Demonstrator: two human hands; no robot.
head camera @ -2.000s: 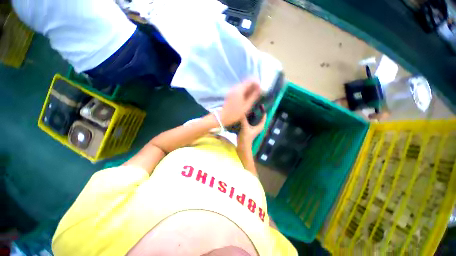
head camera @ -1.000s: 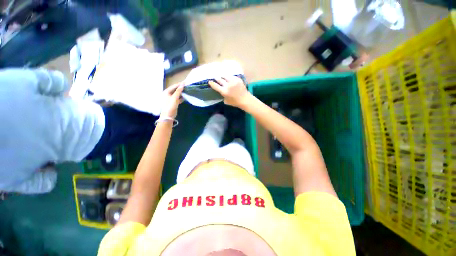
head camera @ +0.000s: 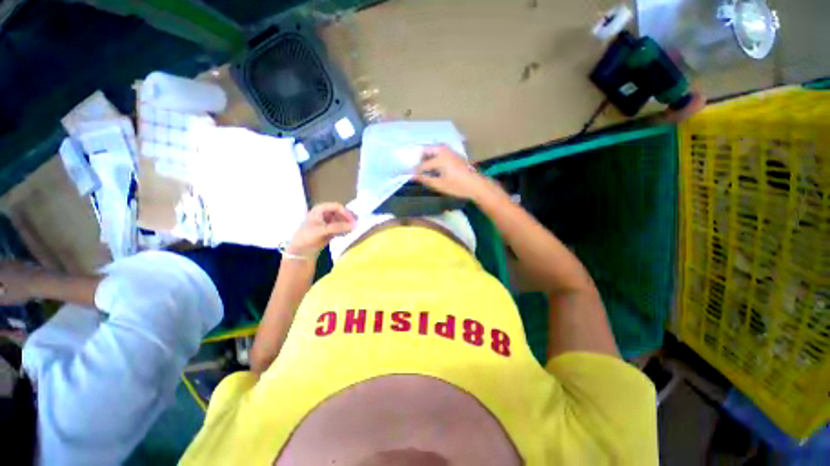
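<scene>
A thin white protective bag (head camera: pixel 400 150) lies at the front edge of the bench, in front of my body. It looks filled with a flat unit, but the unit itself is hidden by the bag. My left hand (head camera: pixel 321 227) pinches the bag's near left corner. My right hand (head camera: pixel 446 171) holds the bag's near right part. The bag's open edge stretches slanting between my two hands. A dark grey fan unit (head camera: pixel 289 82) with a round slatted grille and two bright white squares lies on the bench just left of the bag.
Flat white empty bags (head camera: pixel 250 187) and a label sheet (head camera: pixel 168 136) lie left on the bench (head camera: pixel 455 55). A green crate (head camera: pixel 628 237) and large yellow crate (head camera: pixel 751 246) stand right. A black device (head camera: pixel 640 77) and clear round part (head camera: pixel 754 25) lie back right. A coworker is at left.
The bag has come down to the bench edge and now covers the dark unit that showed in its opening. My hands have moved to its near edge. The coworker appears lower in view.
</scene>
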